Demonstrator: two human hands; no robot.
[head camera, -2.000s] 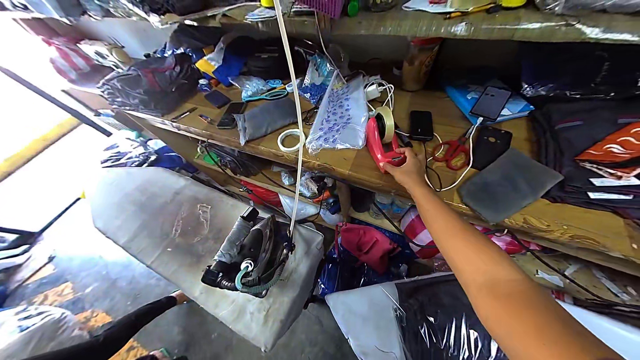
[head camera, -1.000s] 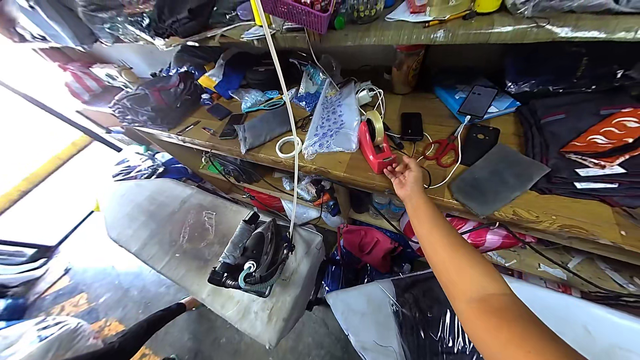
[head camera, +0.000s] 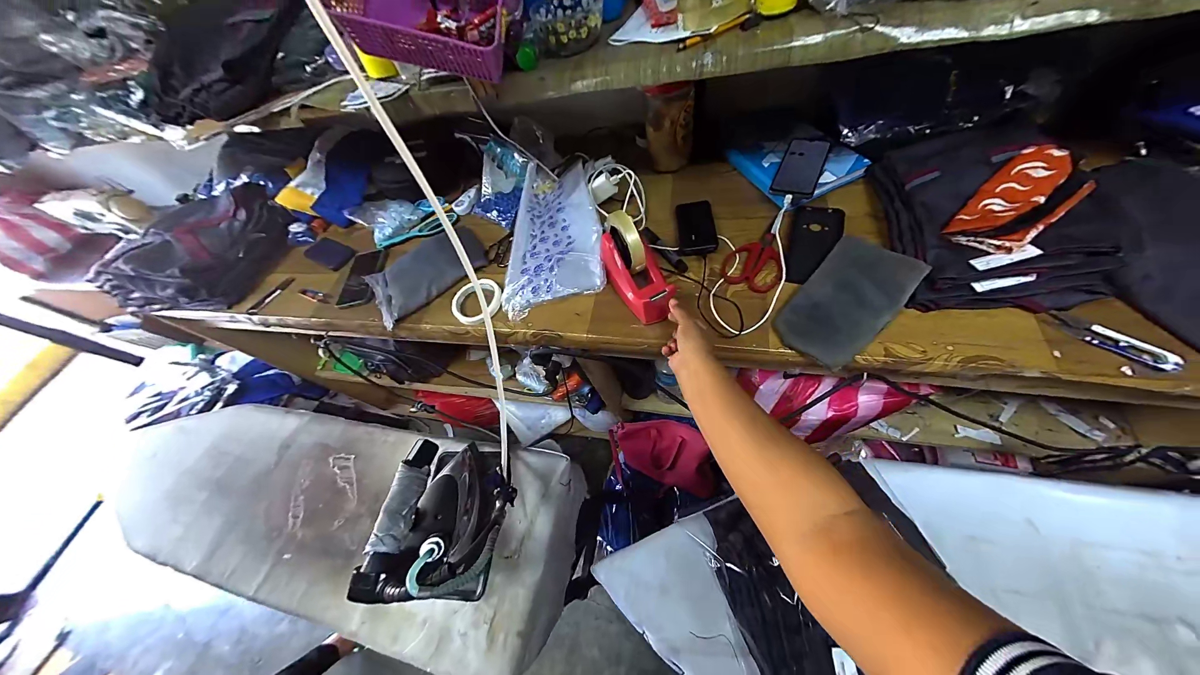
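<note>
My right hand (head camera: 686, 336) reaches to the front edge of the wooden shelf, its fingers at the near end of a red tape dispenser (head camera: 639, 289) with a roll of clear tape. Whether the fingers grip it is hard to tell. Left of the dispenser lies a clear plastic bag with blue print (head camera: 555, 246), and a white ring-shaped roll (head camera: 476, 302) is beside that bag. Red-handled scissors (head camera: 752, 266), a black phone (head camera: 696, 228) and a grey cloth-like pad (head camera: 851, 300) are to its right. My left hand is out of view.
Below the shelf, a steam iron (head camera: 441, 525) rests on a padded ironing board (head camera: 234, 497), with a pale hose rising from it. Folded dark garments (head camera: 994, 216) lie at the right. A purple basket (head camera: 422, 42) stands on the upper shelf. Part of another person shows at the bottom left.
The tape dispenser has turned and now sits flatter on the shelf. My right hand has shifted from its side to its near end.
</note>
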